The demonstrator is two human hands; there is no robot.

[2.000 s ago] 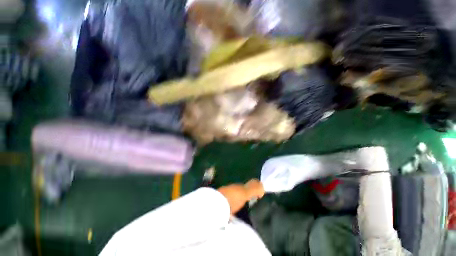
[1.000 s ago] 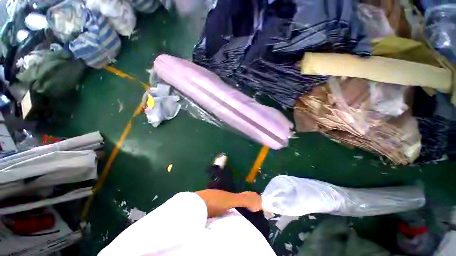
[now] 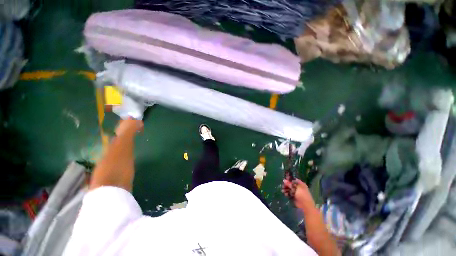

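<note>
A pale blue-white fabric roll [image 3: 210, 104] lies slanted on the green floor, its clear wrap crumpled at the left end. A fat pink fabric roll [image 3: 190, 47] lies just behind it. My left hand [image 3: 129, 126] is closed at the crumpled plastic wrap [image 3: 131, 108] below the pale roll's left end; its fingers are blurred. A yellow label [image 3: 113, 95] shows beside it. My right hand [image 3: 295, 191] holds dark scissors [image 3: 290, 167], blades pointing up towards the pale roll's right end. Whether the blades are open is unclear.
Dark navy fabric [image 3: 250, 14] and brown crumpled material [image 3: 350, 40] lie behind the rolls. Green sacks [image 3: 400, 165] and light rolls [image 3: 432, 145] are at the right. More pale rolls [image 3: 60, 210] are at the lower left. Small scraps lie around my feet.
The pale roll, earlier held by one end at the right, now lies alongside the pink roll. My right hand has come into view with scissors. The view has shifted.
</note>
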